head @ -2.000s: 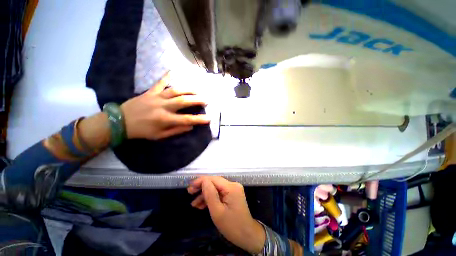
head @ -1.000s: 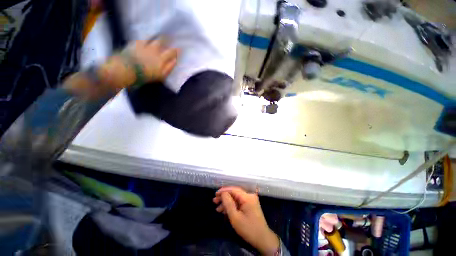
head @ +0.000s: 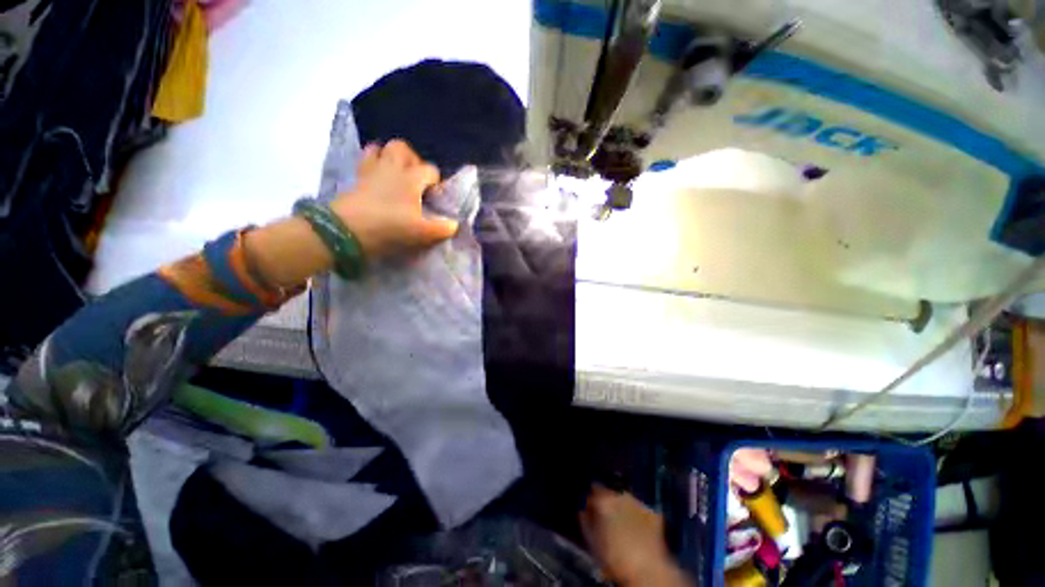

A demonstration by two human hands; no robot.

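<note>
A quilted fabric panel, black on its face (head: 527, 298) and light grey on its wrong side (head: 401, 333), lies left of the needle and hangs over the table's front edge. My left hand (head: 401, 201) pinches the grey layer near the panel's upper part, thumb and fingers closed on it. The panel's black right part reaches under the lamp glare by the presser foot (head: 562, 195); the exact contact is washed out. My right hand (head: 628, 533) is low, below the table edge, blurred and partly dark; its fingers and any hold on the fabric are unclear.
The white JACK sewing machine (head: 802, 149) stands at the right. A blue basket (head: 917, 493) of thread spools is below the table edge. Grey and black pieces (head: 298, 505) lie on the lap. Dark fabric (head: 57, 161) and a yellow item (head: 183, 69) are at the left.
The panel has been turned, its rounded black end now at the back and its length hanging towards the lap. My left hand has moved right and nearer the needle; my right hand has moved down and right.
</note>
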